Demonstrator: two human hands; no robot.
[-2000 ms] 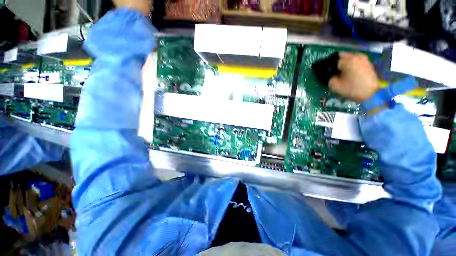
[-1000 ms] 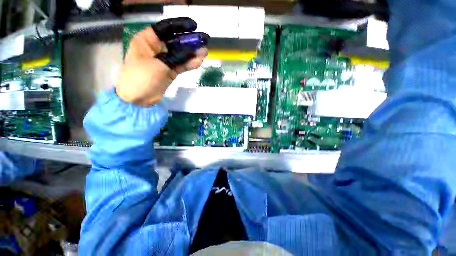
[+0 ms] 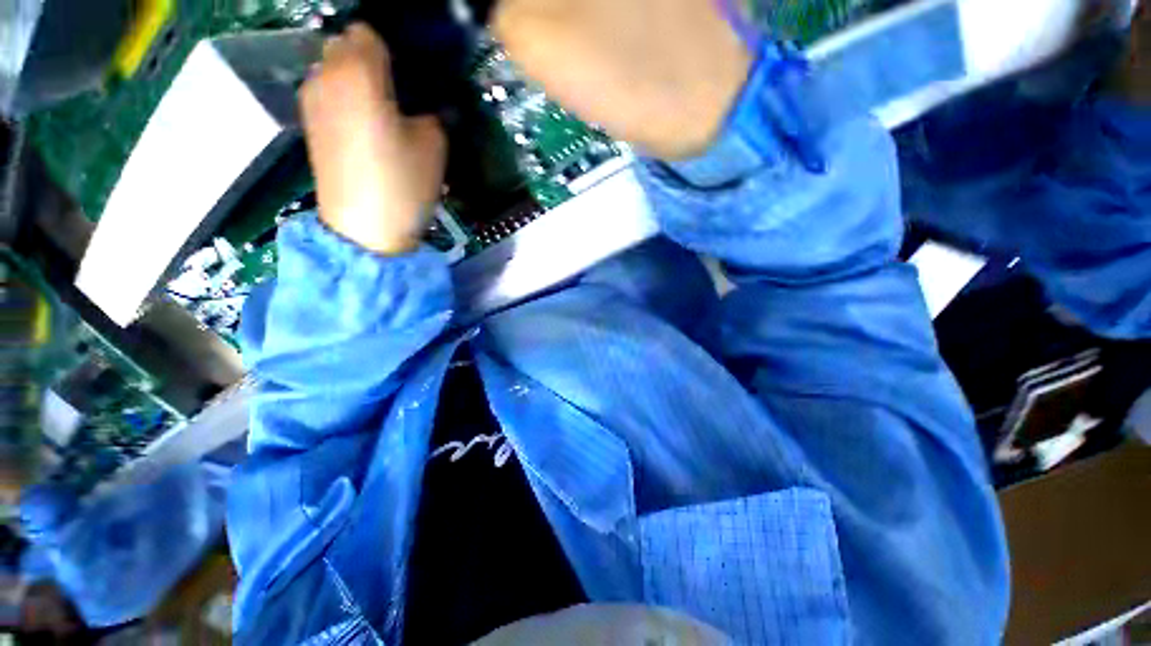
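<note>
Green circuit boards (image 3: 83,141) lie along the metal rail at the top of the view, tilted in the picture. A long white bar (image 3: 189,177) stands on the board left of my left hand. My left hand (image 3: 379,158) is over the board at the upper centre, blurred, with dark coverings on its fingers. My right hand (image 3: 625,70) is beside it at the top edge, with its fingers partly cut off or blurred against a dark area. Whether either hand holds a part cannot be told.
A metal rail (image 3: 555,250) runs between the boards and my body. Another person's blue sleeve (image 3: 1048,189) is at the right, and blue cloth (image 3: 126,543) shows at the lower left. A brown carton (image 3: 1086,543) is at the lower right.
The view has swung, so boards and rail now slant. My right hand has come into view from beyond the top edge, close to my left hand. My left hand is now nearer the rail.
</note>
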